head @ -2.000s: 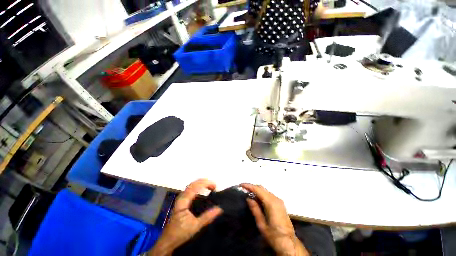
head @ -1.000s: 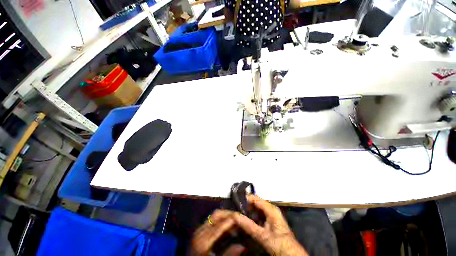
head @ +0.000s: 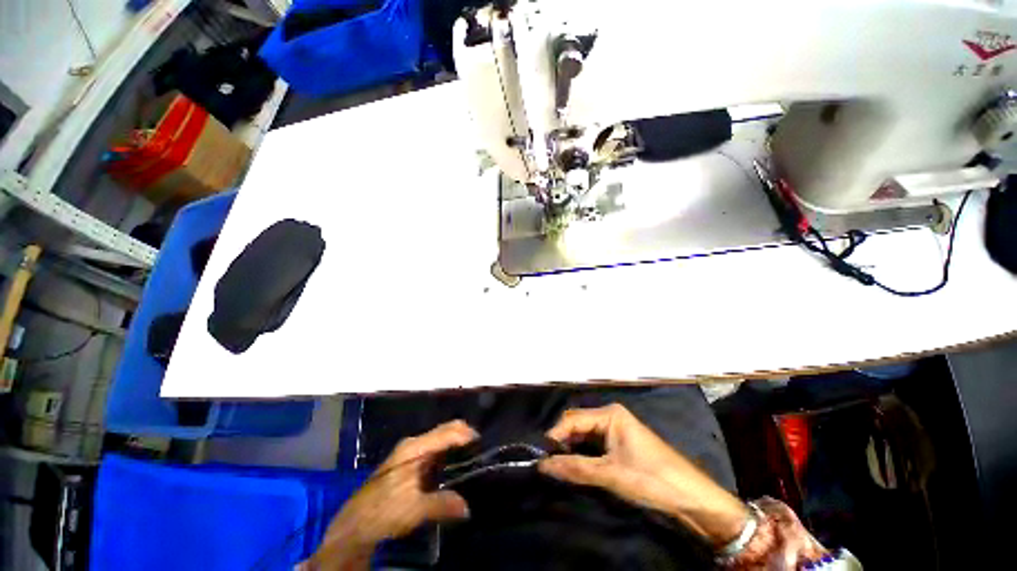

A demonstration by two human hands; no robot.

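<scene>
A black fabric pouch (head: 496, 457) is held over the lap, below the table's front edge. A narrow strip with pale glints runs along its rim. My left hand (head: 407, 491) is at its left side, fingers curled on the fabric. My right hand (head: 608, 452) pinches the rim at its right side. The pouch's lower part blends into the dark clothing, so its outline is hard to tell.
The white sewing table (head: 368, 323) carries another black pouch (head: 268, 282) at left. The sewing machine (head: 691, 67) stands at right, with red-handled snips (head: 790, 210) and black cord at its base. A blue bin (head: 156, 368) is left of the table.
The view has tilted down and shifted. My hands, earlier close together on the bunched pouch, are now apart at its two sides, with the rim spread between them.
</scene>
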